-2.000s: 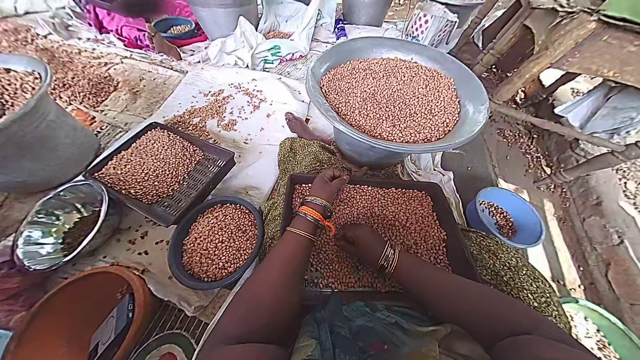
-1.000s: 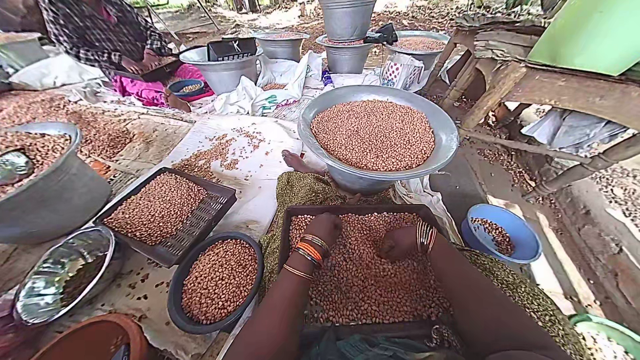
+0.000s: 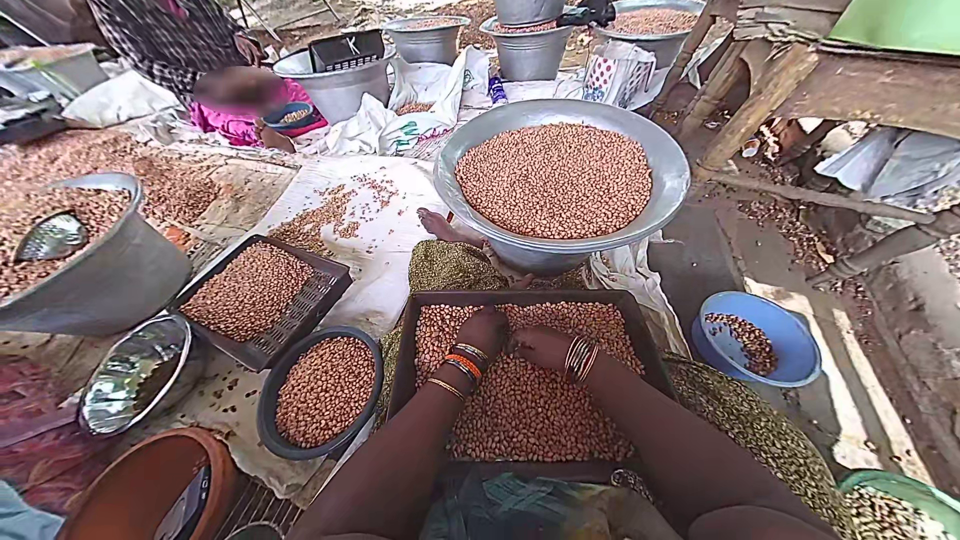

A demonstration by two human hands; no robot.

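A dark rectangular tray (image 3: 403,360) full of reddish-brown nuts or beans (image 3: 536,416) lies across my lap. Over its upper middle, my left hand (image 3: 482,335) touches the nuts with fingers bent down. Just right of it, my right hand (image 3: 541,346) is also at the nuts, fingertips pointing toward the left hand. Whether either hand holds any nuts is hidden by the fingers. Both wrists bear bangles. Beyond the tray stands a wide metal basin (image 3: 562,240) heaped with the same nuts.
At left are a slotted black crate (image 3: 315,307), a round dark tub (image 3: 270,412), a shiny metal bowl (image 3: 112,390), a clay-coloured basin (image 3: 217,457) and a large metal pot (image 3: 142,277). A blue bowl (image 3: 795,337) and wooden supports (image 3: 750,112) stand at right. Another person (image 3: 150,45) sits at back left.
My hands were close together, then apart over the tray one second ago; now they are close together again near its upper middle. The view has tilted up since the first frame.
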